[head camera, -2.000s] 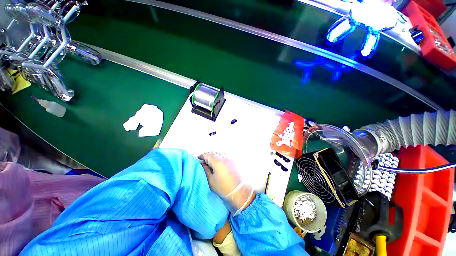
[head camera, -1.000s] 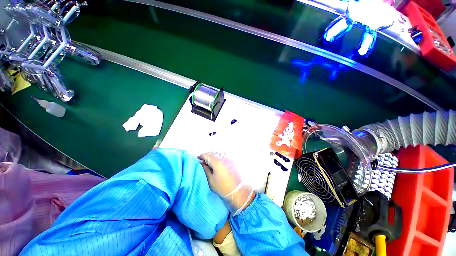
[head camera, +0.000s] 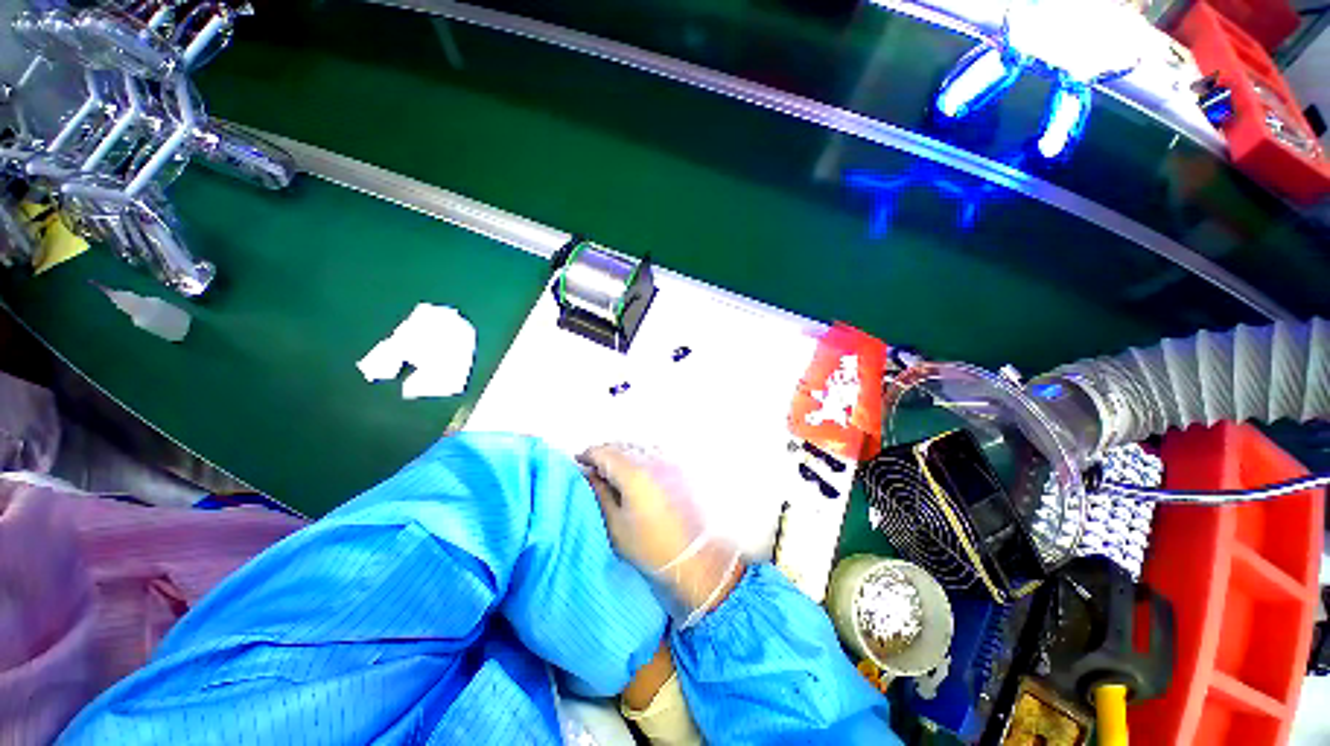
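My arms in blue sleeves are crossed over the near edge of the white sheet (head camera: 737, 364). My right hand (head camera: 664, 525), in a thin pale glove, lies against the left sleeve; its fingers are partly hidden and nothing shows in it. My left hand (head camera: 665, 717) is mostly hidden at the bottom, only a pale gloved part showing below the right sleeve. A solder wire reel (head camera: 601, 286) stands at the sheet's top. Small black parts (head camera: 681, 353) lie on the sheet. A red bag (head camera: 842, 391) with white pieces lies at its right edge.
A grey ribbed hose (head camera: 1211, 382), fan (head camera: 955, 513), cream dish (head camera: 890, 612), yellow-handled iron (head camera: 1111, 714) and orange-red divided bin (head camera: 1240, 612) are right. Clear figures (head camera: 131, 131), a bottle (head camera: 150, 312) and white scrap (head camera: 423, 350) are left. A person's pink sleeve (head camera: 131, 583) is lower left.
The blue-glowing figure on the far side of the conveyor has shifted slightly left. My hands and the things on the sheet have not visibly moved.
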